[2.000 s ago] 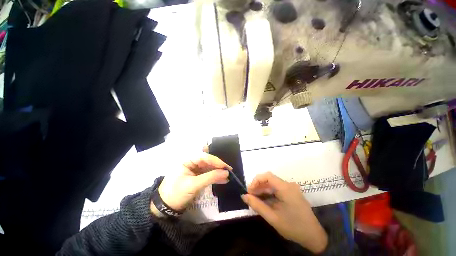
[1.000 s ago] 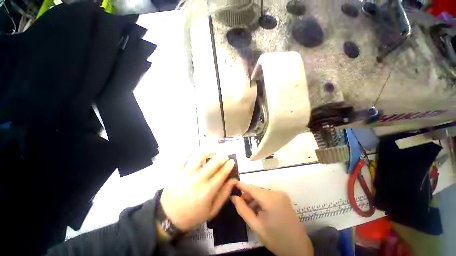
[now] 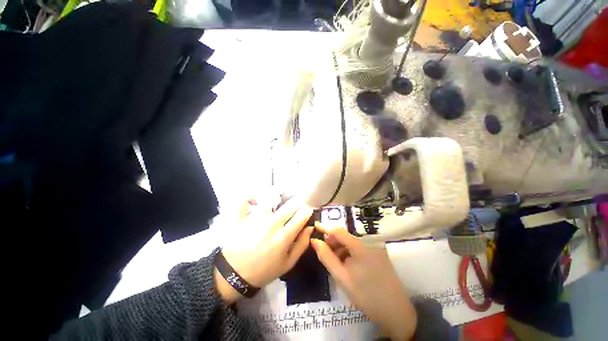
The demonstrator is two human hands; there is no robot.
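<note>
A small black fabric piece [image 3: 308, 283] lies on the white table in front of the sewing machine [image 3: 427, 113]. Its upper end is under my fingers, close to the machine's needle area. My left hand [image 3: 263, 246], with a black wristband, lies flat over the fabric's upper left part. My right hand [image 3: 363, 270] pinches the fabric's right edge with thumb and index finger, next to the left fingertips. The needle and presser foot are mostly hidden behind the machine head and the white curved guard [image 3: 445, 183].
A big heap of black cut pieces [image 3: 80, 146] covers the left side. Red-handled scissors [image 3: 472, 286] and a small black pile [image 3: 530, 263] lie at the right. Ruler marks [image 3: 427, 296] run along the front edge. Thread strands [image 3: 357, 40] hang at the machine's top.
The view has shifted forward over the machine. Both hands have moved from folding the fabric nearer the front edge up to the needle area, and the left hand now lies flat on it.
</note>
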